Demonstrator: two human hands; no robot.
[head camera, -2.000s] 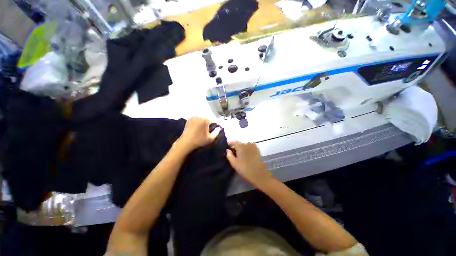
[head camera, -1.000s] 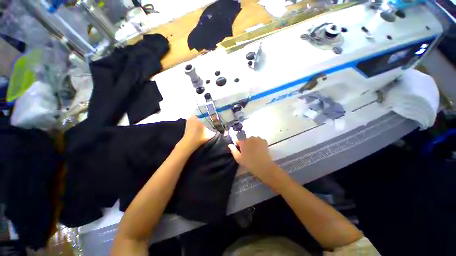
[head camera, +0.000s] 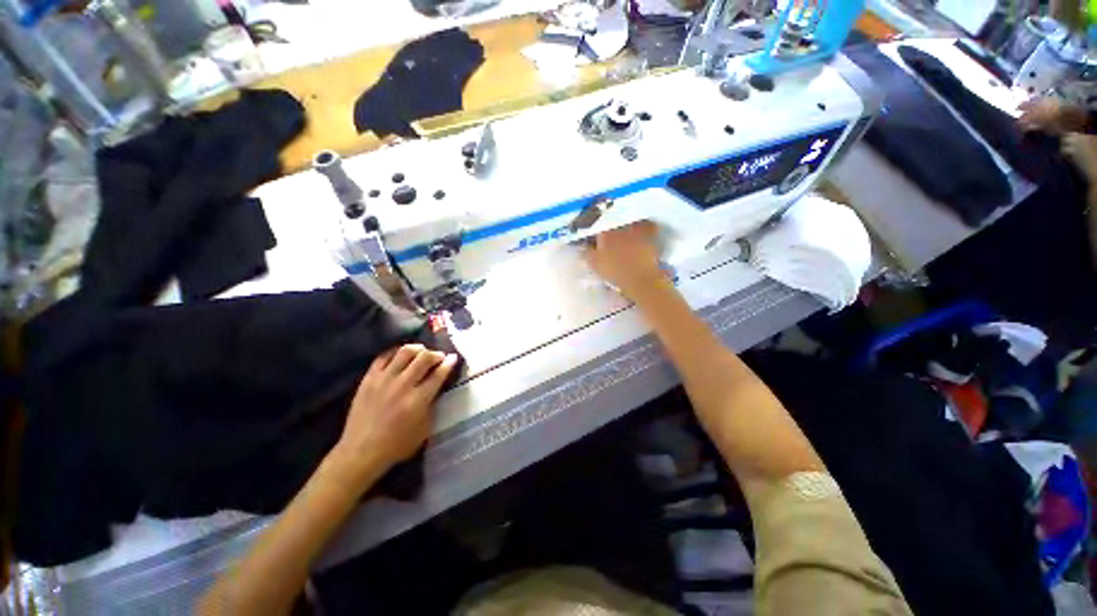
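The black garment piece (head camera: 229, 403) lies on the machine table, spread left of the needle, its right end at the presser foot (head camera: 443, 301). My left hand (head camera: 395, 391) rests on the cloth just in front of the presser foot, fingertips pressing its right end. A small red and white spot shows beside the fingertips. My right hand (head camera: 628, 255) is at the body of the white sewing machine (head camera: 541, 193), under the blue stripe, over the place of the grey scraps; its fingers are blurred, and whether it holds anything cannot be told.
White pads (head camera: 818, 250) stand at the machine's right end, below the control panel (head camera: 746, 175). A black cut piece (head camera: 421, 82) lies on the brown board behind. Black panels (head camera: 199, 181) lie back left. Another person's hands (head camera: 1059, 126) show at far right, near dark cloth.
My right hand has left the cloth near the needle and moved right to the machine body. My left hand now lies flatter on the cloth. The view has shifted right, showing the neighbouring workplace.
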